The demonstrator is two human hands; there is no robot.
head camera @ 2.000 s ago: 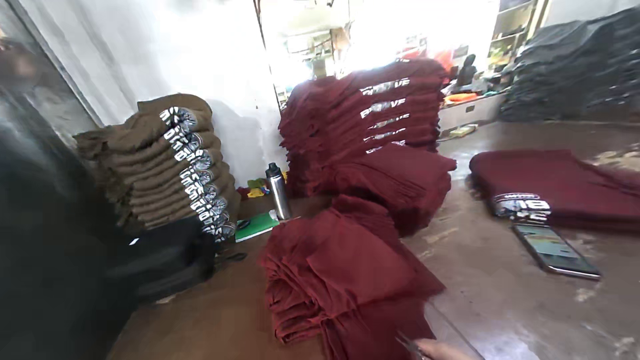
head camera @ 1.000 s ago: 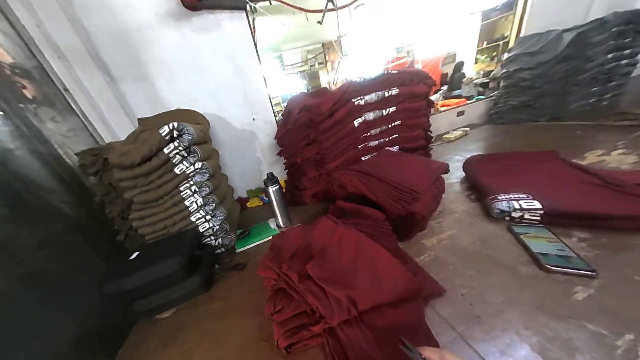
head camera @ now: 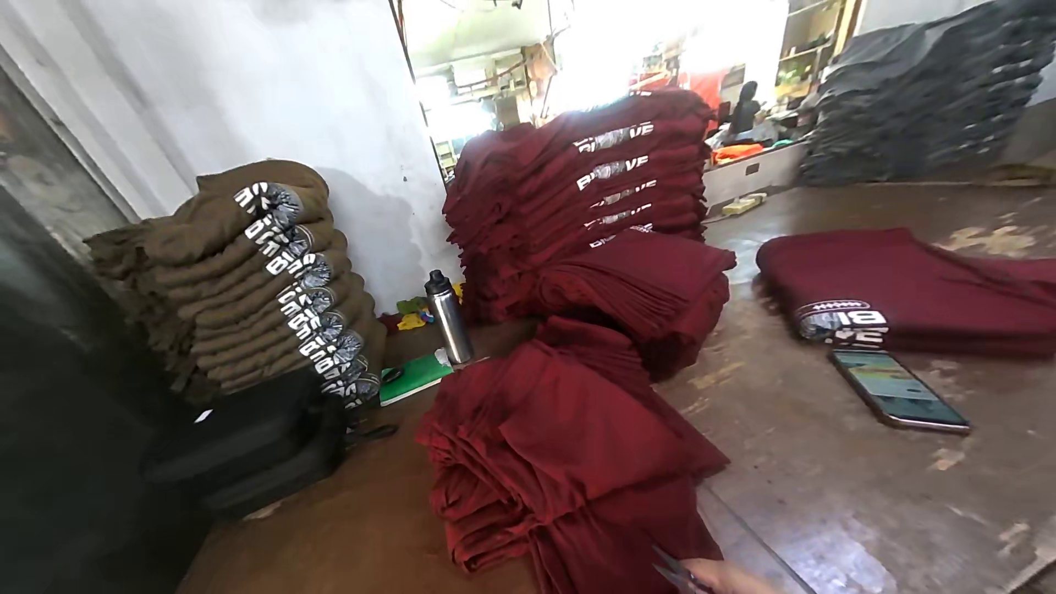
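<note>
At the bottom edge, my right hand (head camera: 726, 575) grips small metal thread snips (head camera: 678, 569), whose blades point up and left over the lower part of a maroon garment pile (head camera: 569, 437). Only the fingers show. This pile lies loosely folded, its layered edges facing left. Just behind it another folded maroon bundle (head camera: 652, 280) leans against a tall stack of maroon garments (head camera: 577, 190) with white print. On the right lies a flat folded maroon garment (head camera: 891, 280), also printed. My left hand is out of the picture.
A smartphone (head camera: 903, 392) with its screen lit lies at the right. Brown printed garments (head camera: 239, 289) are stacked at the left, near a black case (head camera: 239, 445), a green notebook (head camera: 417, 379) and a steel bottle (head camera: 450, 318). Dark grey garments (head camera: 932, 99) stand at the back right; a person sits beyond.
</note>
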